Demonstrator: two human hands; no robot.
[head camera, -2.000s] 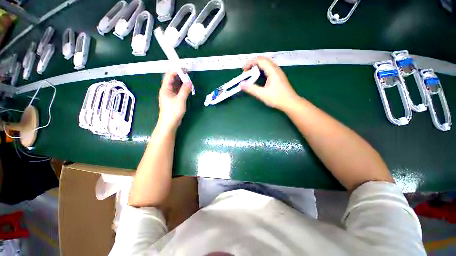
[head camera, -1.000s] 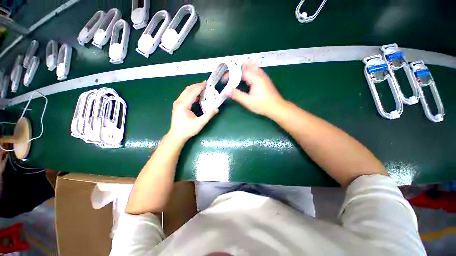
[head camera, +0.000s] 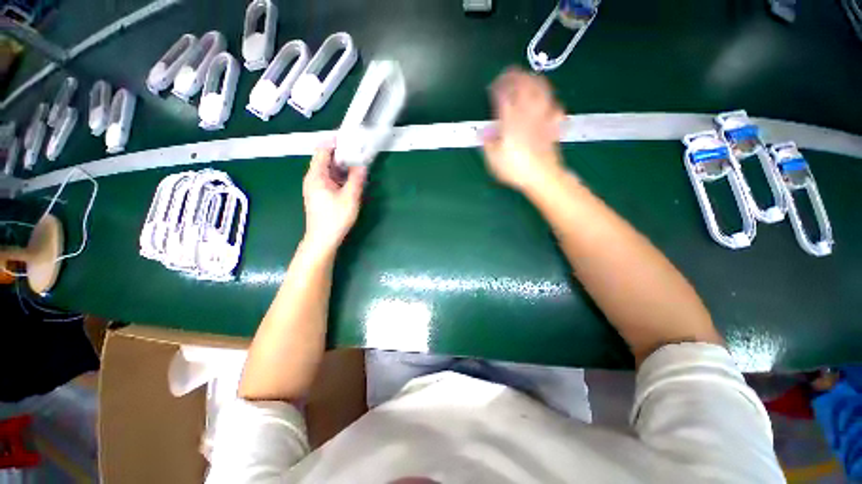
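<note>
My left hand grips the lower end of a closed white unit, a thick loop held tilted over the pale strip. My right hand is blurred, apart from the unit, over the pale strip; no piece shows in it, and its fingers are too blurred to read. A base housing with a blue patch lies beyond it on the far belt. Several overlapping white covers lie on the green surface at left. Three base housings with blue bands lie at right.
Closed units lie on the far belt at left, behind the pale strip. A wooden spool with white wire stands at far left. An open carton with white film is below the table edge. A blue sleeve shows at lower right.
The cover and housing, separate at first, are now one closed unit in my left hand, moved up and left. My right hand has let go and moved up and right. The far-belt housing has shifted left.
</note>
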